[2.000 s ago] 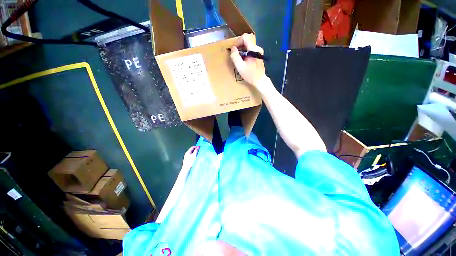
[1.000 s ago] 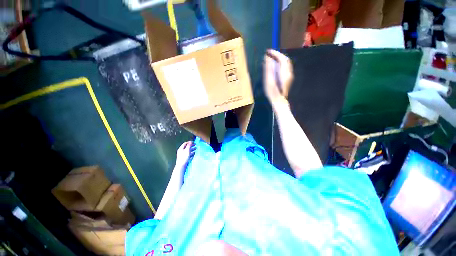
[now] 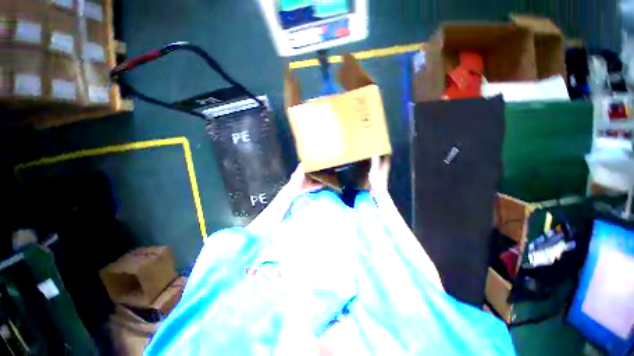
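A brown shipping carton (image 3: pixel 340 132) is in front of my legs, its side facing me, with a washed-out white label and printed marks. Flaps stand out at its far side, and others hang at its near edge. My left hand (image 3: pixel 304 179), blurred, is at the near left corner. My right hand (image 3: pixel 379 171) is at the near right corner. Both hold the carton; most fingers are hidden. I see no marker pen in either hand.
A scale display (image 3: pixel 322 31) stands beyond the carton. A trolley (image 3: pixel 247 156) is left, stacked cartons (image 3: pixel 59 52) far left. The bench's black strip (image 3: pixel 455 201), bearing a small pale object (image 3: pixel 451 154), is right. An open carton (image 3: pixel 486 42) and monitor (image 3: pixel 608 285) are also right.
My right hand has come down from writing on the carton to its near right corner. My left hand has moved up to the left corner. The view has shifted, showing more of the scale.
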